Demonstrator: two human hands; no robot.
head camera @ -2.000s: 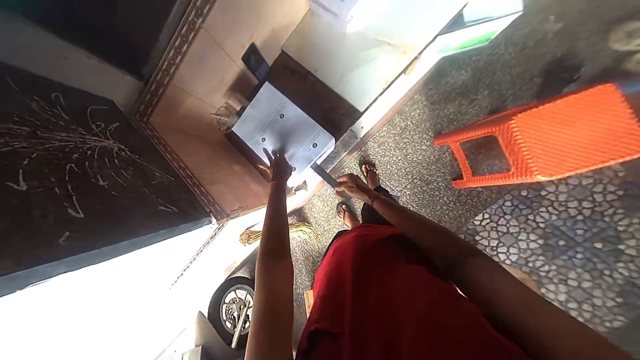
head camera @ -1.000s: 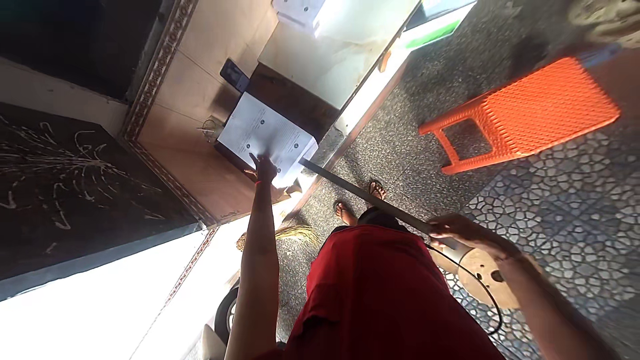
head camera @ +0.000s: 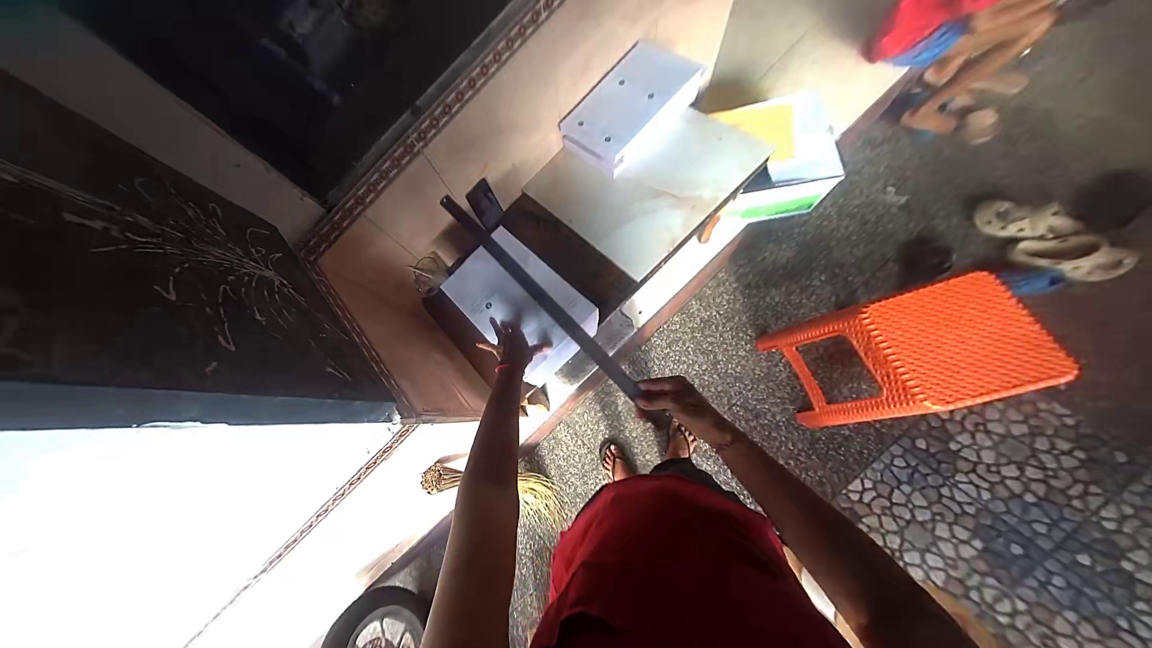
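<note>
My left hand (head camera: pixel 511 349) lies with its fingers spread on the top sheet of a stack of white paper sheets (head camera: pixel 486 270), which bears small round dark marks. My right hand (head camera: pixel 673 405) grips the near end of a long flat dark bar (head camera: pixel 549 306), perhaps a saw blade or a metal strip. The bar runs slantwise over the stack, its far end past the stack's edge beside a phone (head camera: pixel 485 203). Whether the bar touches the sheets I cannot tell. Under the stack shows a dark brown surface (head camera: pixel 445 324).
Another white stack (head camera: pixel 630 103) stands on a pale board (head camera: pixel 648 198), near a white and green box (head camera: pixel 792 171). An orange plastic stool (head camera: pixel 963 342) lies on the floor at right, near clogs (head camera: pixel 1071 243). Another person's legs (head camera: pixel 981 63) show upper right. A broom (head camera: pixel 540 495) and a wheel (head camera: pixel 378 621) are below.
The bar, earlier held low and to the right of the stack, now lies across above it, and my right hand has moved toward the stack. My left hand stays on the sheets.
</note>
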